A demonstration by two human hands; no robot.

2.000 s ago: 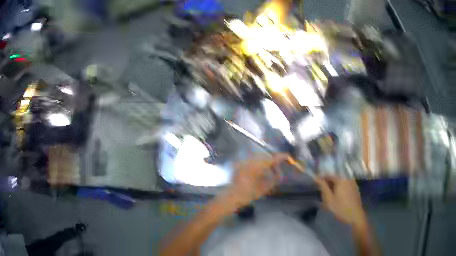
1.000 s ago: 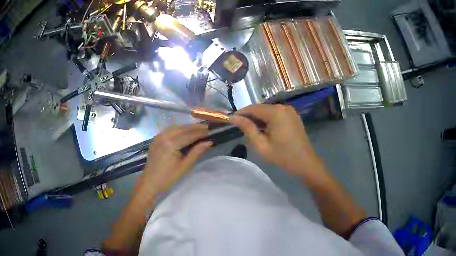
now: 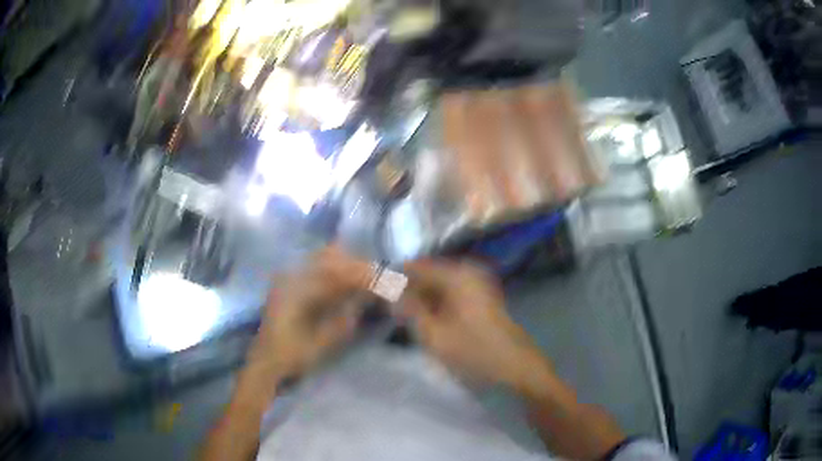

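Note:
The view is strongly blurred. My left hand and my right hand are close together in front of my body, fingers curled towards each other. A short, pale pinkish piece shows between the fingertips of both hands. It looks like part of the copper rings on the rod, but the blur hides its detail. The rest of the rod cannot be made out. A parts tray with rows of orange parts lies beyond my right hand.
The shiny machine bench is at left and centre, with a bright glare. Brightly lit machine tooling is behind it. A silver tray rack stands right of the parts tray. A blue object is at lower right.
My hands have come closer together, and the long silver rod with its orange section is no longer clearly visible. The parts tray and rack appear shifted left in the view.

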